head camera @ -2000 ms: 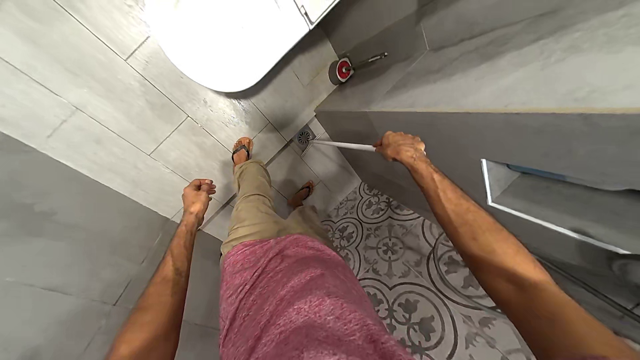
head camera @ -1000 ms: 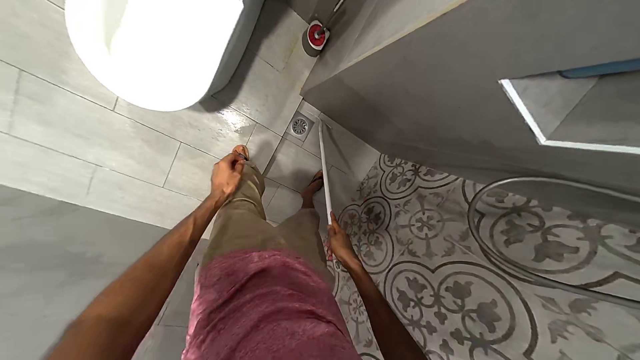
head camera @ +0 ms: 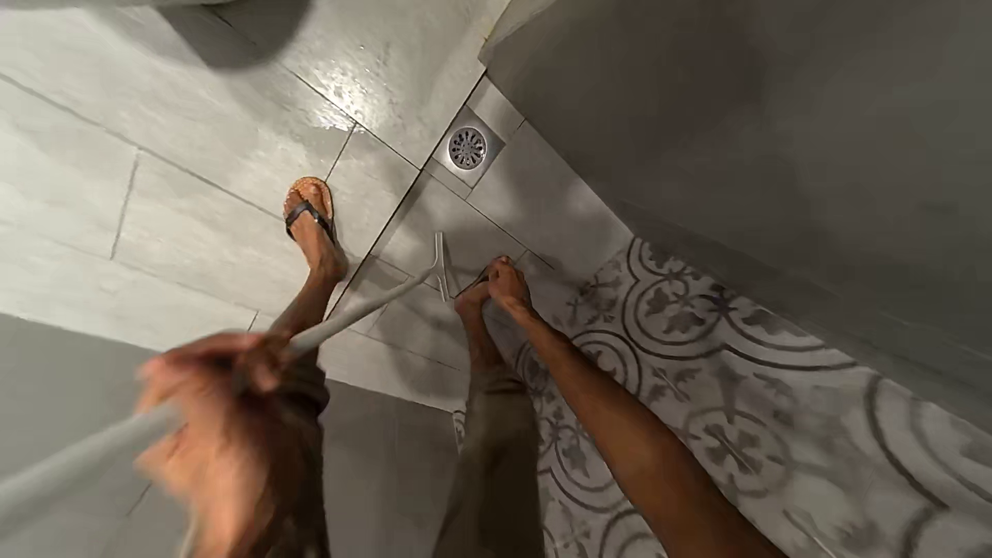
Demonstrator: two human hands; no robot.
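Observation:
My left hand, blurred and close to the camera, is closed around the pale pole of a floor squeegee. The pole slants from the lower left to the squeegee head, which is over the grey floor tiles between my feet. My right hand is off the pole, its fingers curled, above my right foot and to the right of the squeegee head; nothing shows in it. A round metal floor drain lies above the squeegee head in the view.
My left foot in a flip-flop stands on pale tiles with a wet shine. A grey ledge borders the floor at the upper right. Patterned tiles cover the lower right. A rounded fixture's edge shows at the upper left.
The pole, in my right hand in both earlier frames, is now in my left hand. My right hand has let go of it. The view has moved closer to the floor.

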